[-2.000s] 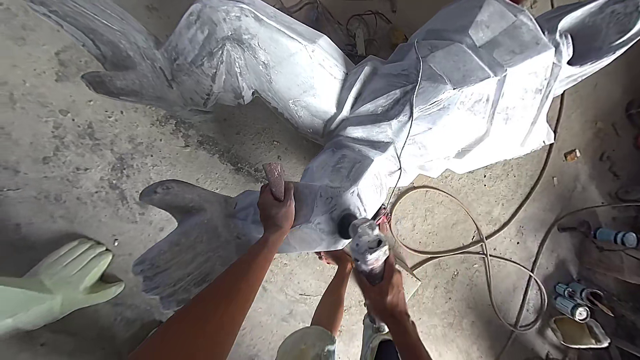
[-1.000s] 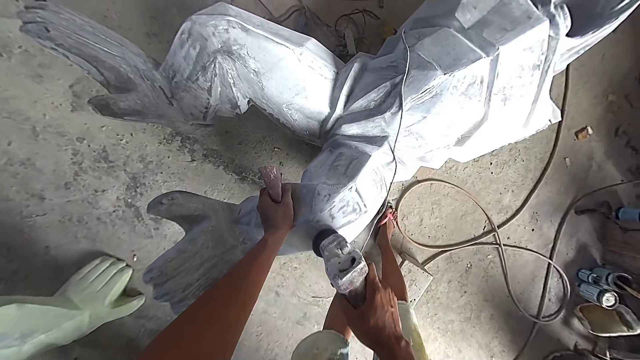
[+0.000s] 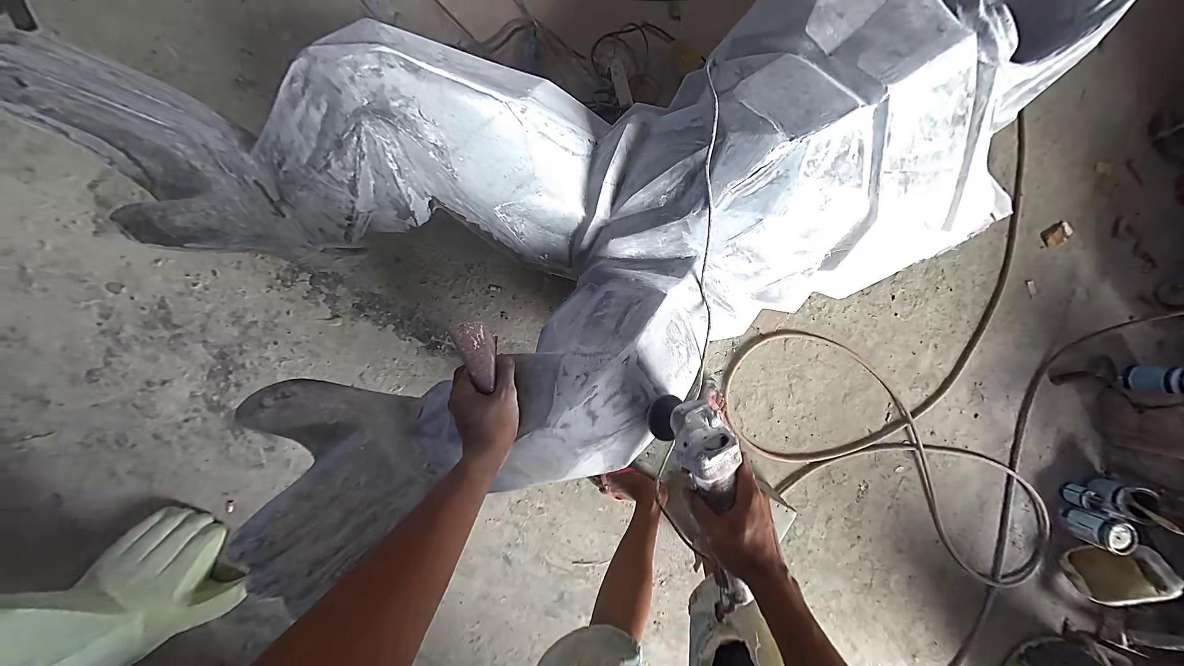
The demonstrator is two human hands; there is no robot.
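Observation:
A large faceted grey sculpture (image 3: 518, 157) with a torso and limbs lies across the floor. My left hand (image 3: 485, 412) rests on its lower limb, closed around a reddish-brown block or handle (image 3: 475, 353) that sticks up from the fist. My right hand (image 3: 738, 523) grips a dusty angle grinder or similar power tool (image 3: 708, 449). The tool's round black pad (image 3: 663, 417) is at the right edge of that limb; whether it touches cannot be told. A flared hand-like end (image 3: 342, 462) of the limb lies left of my left hand.
A pale green hand-shaped form (image 3: 148, 583) lies at lower left. A hose (image 3: 911, 425) loops over the concrete at right, and a thin cord (image 3: 709, 185) crosses the sculpture. Cans (image 3: 1099, 529) and a tub (image 3: 1119, 575) stand at right. My legs and feet are below.
My right hand and the power tool have shifted, first leftward and then back toward the right along the limb's edge. My left hand stays on the limb with the block.

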